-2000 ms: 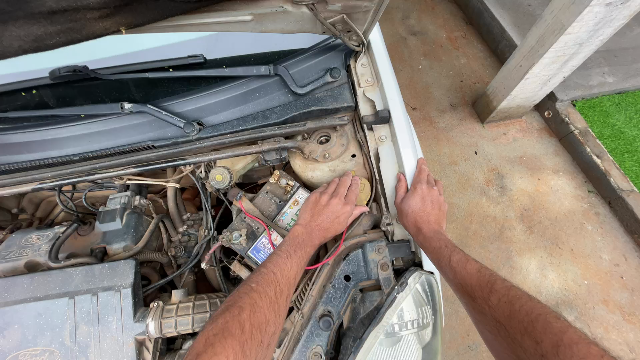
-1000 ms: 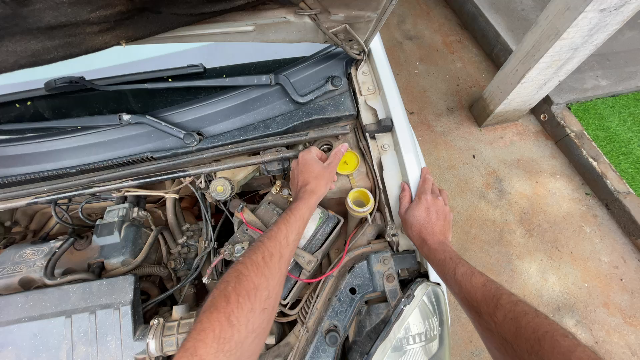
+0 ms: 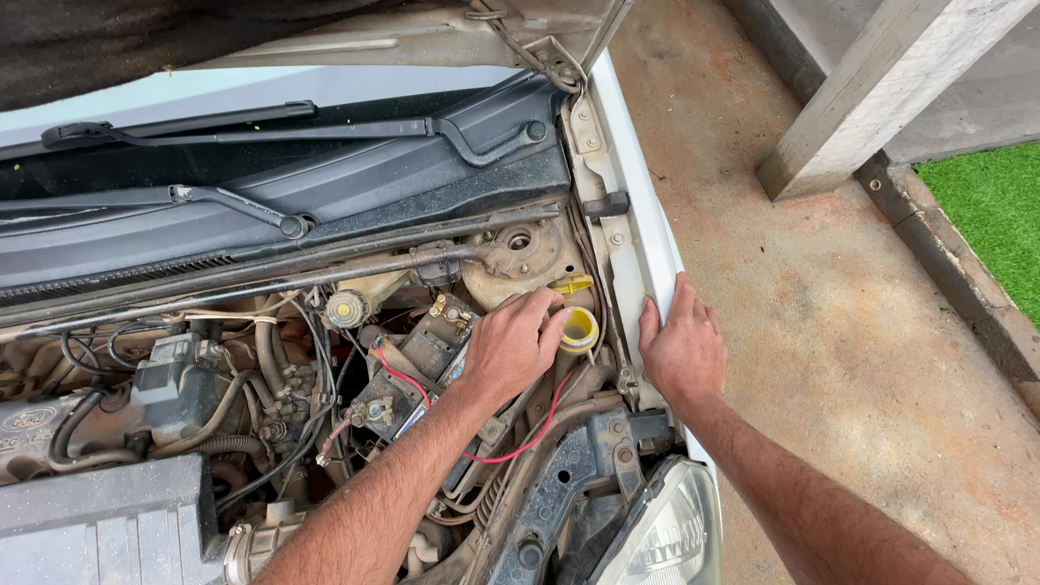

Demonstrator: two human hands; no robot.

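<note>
My left hand reaches over the car battery to the washer fluid filler neck, which stands uncovered with its yellow rim showing. The yellow filler cap is tilted up just behind the neck, by my left fingertips; whether the fingers grip it is hard to tell. My right hand rests on the edge of the white fender, thumb on the inner side. A thin red wire curves from the battery area below the neck.
The raised hood and its hinge are at the top. Wiper arms cross the cowl. The engine cover, brake fluid reservoir cap and headlight surround the bay. A post stands on the concrete floor to the right.
The yellow cap, hidden two seconds ago, came into view lifted off the neck and now shows more edge-on. My left hand moved up, then back down toward the neck. My right hand stays on the fender.
</note>
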